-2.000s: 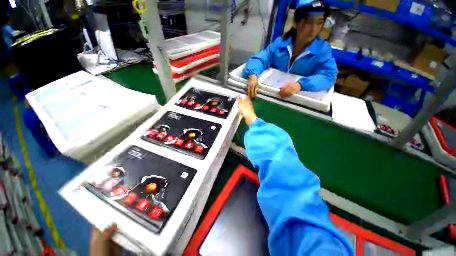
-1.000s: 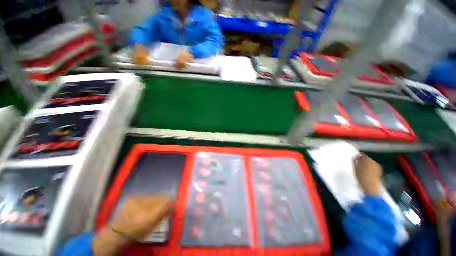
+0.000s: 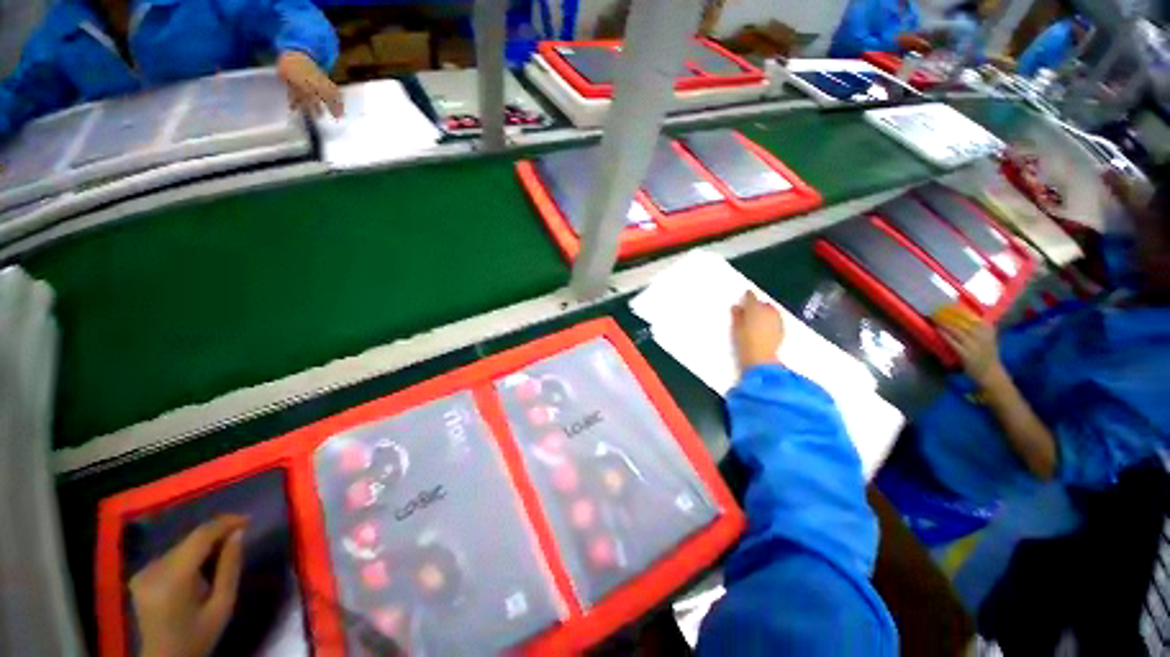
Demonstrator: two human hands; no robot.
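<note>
A red foam tray (image 3: 303,494) lies in front of me. Its middle and right slots hold tablets in frosted sleeves (image 3: 430,513) with red icons and dark lettering showing through. Its left slot holds a bare dark tablet (image 3: 263,526). My left hand (image 3: 193,584) is over that tablet, fingers partly curled; whether it grips the tablet is unclear. My right hand (image 3: 757,331) is on the white stack of sleeves (image 3: 821,372) right of the tray, its fingertips at the top sheet; a grip is not clear.
A green conveyor belt (image 3: 295,257) runs beyond the tray, with a red tray (image 3: 802,199) on it behind a grey upright (image 3: 618,154). A person in blue (image 3: 1091,372) works at another red tray (image 3: 949,327) at right. Another person's hand (image 3: 308,84) is across the belt.
The view has swung right, so the white tray of printed tablets has left the picture. My left hand remains at the left slot; my right hand remains at the sleeve stack.
</note>
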